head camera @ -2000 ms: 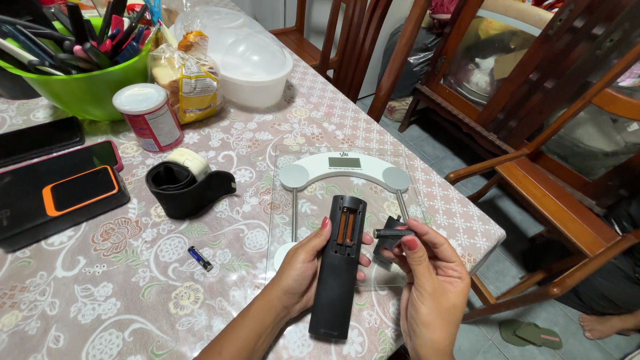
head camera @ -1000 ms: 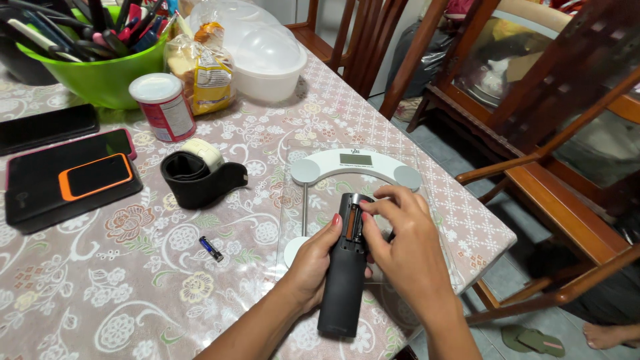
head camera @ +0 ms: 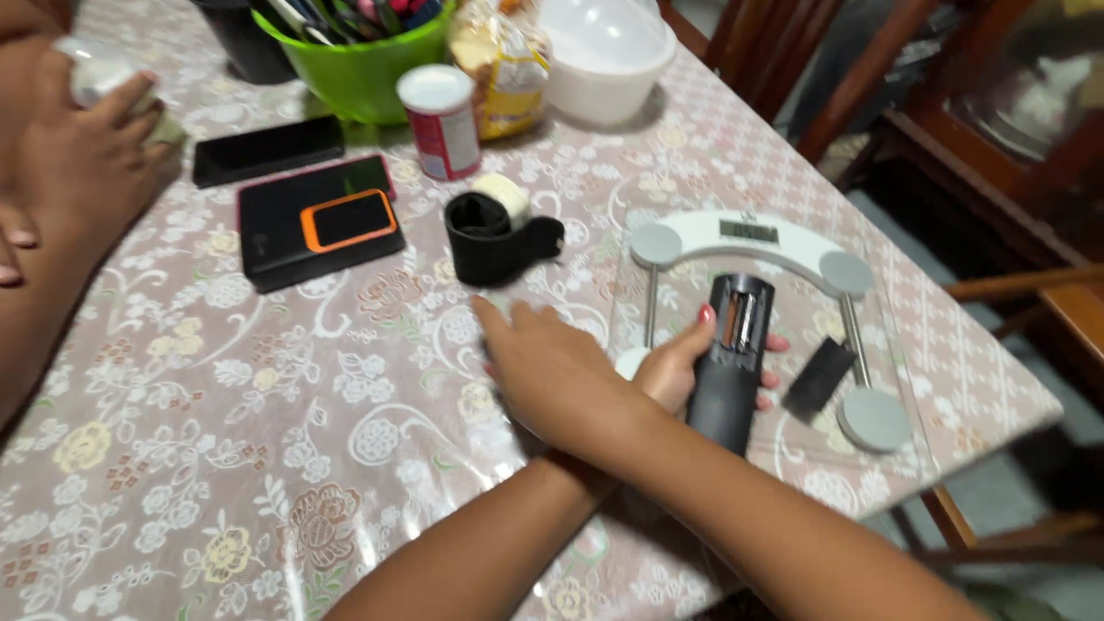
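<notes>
My left hand holds a black remote control with its battery compartment open and facing up; a silvery battery lies in the right slot. The remote is above a glass bathroom scale. On the scale's glass, right of the remote, rests the black battery cover. My right hand crosses over my left forearm, palm down and low over the tablecloth, near a rolled black strap. Its fingertips are blurred, and what lies beneath it is hidden. No loose battery shows on the cloth.
Another person's hand holds a pale, partly clear object at the upper left. Behind the strap stand a red-and-white can, a green basin of pens, a food bag and a plastic bowl. An orange-edged device lies on a black box.
My right hand has left the remote and moved left across my left arm. The battery cover now lies on the scale. Another person's arms have appeared at the left.
</notes>
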